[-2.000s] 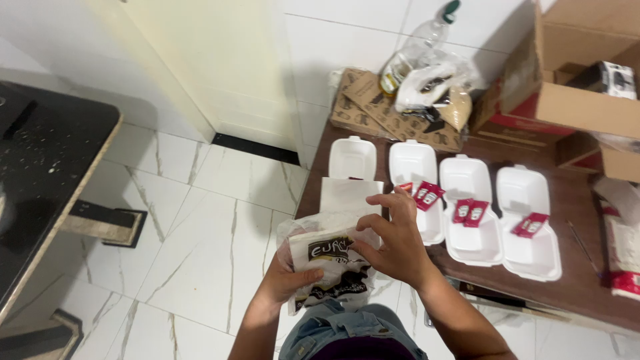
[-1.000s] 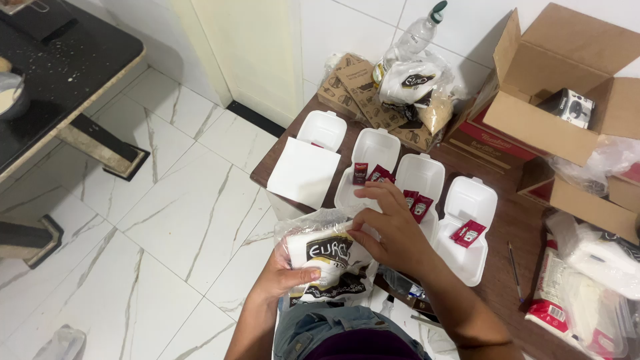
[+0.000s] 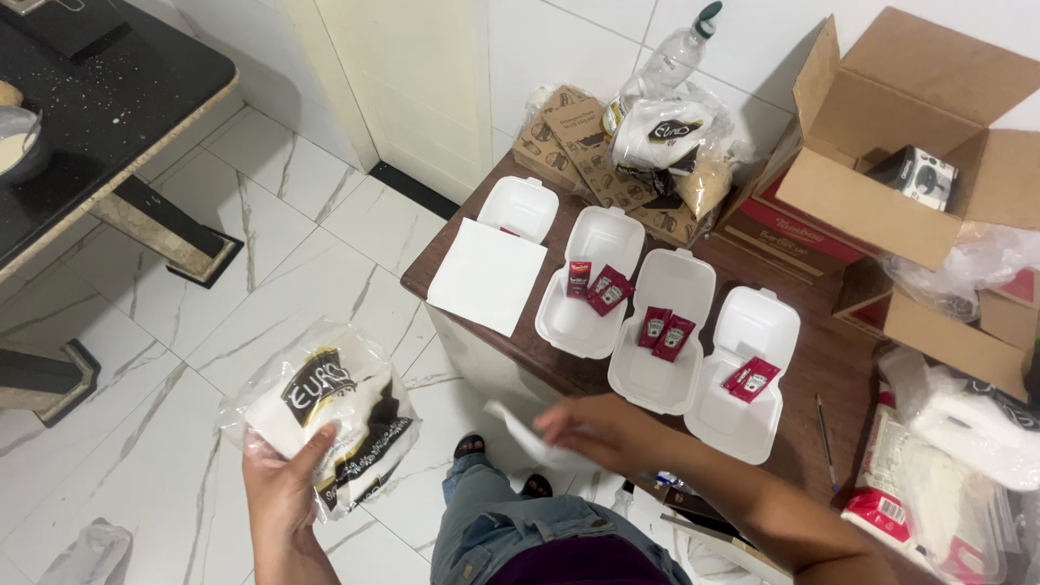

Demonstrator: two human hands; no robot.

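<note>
My left hand (image 3: 284, 479) grips a clear plastic pack of white paper napkins (image 3: 333, 414) over the tiled floor. Blurred by motion, my right hand (image 3: 589, 435) pinches a white paper napkin (image 3: 528, 439) beside the brown table. Several open white foam clamshell boxes (image 3: 577, 325) stand in a row on the table, with dark red condiment sachets (image 3: 672, 337) in them. A square white napkin (image 3: 487, 276) covers the front part of the leftmost box, where a bit of red shows at its edge.
Behind the boxes lie printed kraft cartons (image 3: 597, 150), another napkin pack (image 3: 662, 134) and a plastic bottle (image 3: 674, 61). Open cardboard boxes (image 3: 869, 203) stand at the right, near a pen (image 3: 827, 443) and plastic packages (image 3: 934, 487). A black stone counter (image 3: 122, 106) is at the left.
My hands, together at the napkin pack before, are now apart. The right hand has come away with a napkin in its fingers; the left hand has moved left with the pack.
</note>
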